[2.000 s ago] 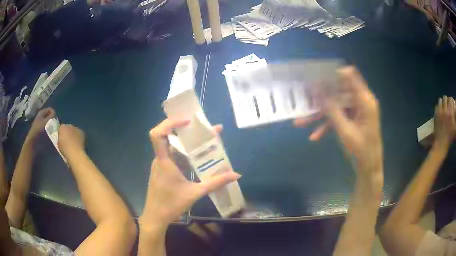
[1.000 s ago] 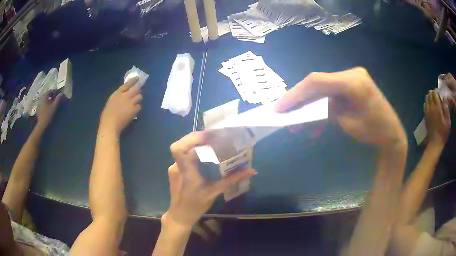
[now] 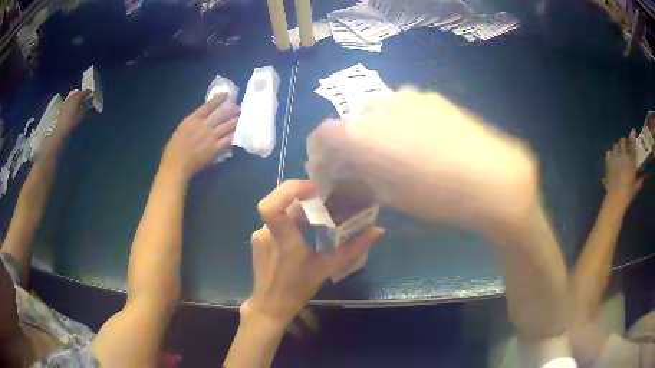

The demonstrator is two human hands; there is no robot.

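Observation:
My left hand (image 3: 287, 251) holds a white carton (image 3: 353, 228) near the front middle, its open end up and a small flap folded out on the left. My right hand (image 3: 424, 151), blurred, is over the open end of the carton, with its fingers bent down and hidden. Whether it holds anything cannot be seen. The leaflet is not visible. A bagged white item (image 3: 257, 111) lies left of the table seam. A small leaflet pile (image 3: 350, 88) lies just ahead of my right hand, partly covered by it.
Another person's hand (image 3: 205, 133) touches a second bagged item (image 3: 221, 90) at left. That person's other hand is by white cartons (image 3: 47, 118) at far left. A person's hand at right (image 3: 621, 165) touches a carton. Two posts (image 3: 304, 25) and fanned leaflets (image 3: 424, 14) stand behind.
The leaflet in my right hand went to the carton's open end and is now out of sight. My right hand moved left over the carton. The neighbour's hand at left moved right with a bagged item.

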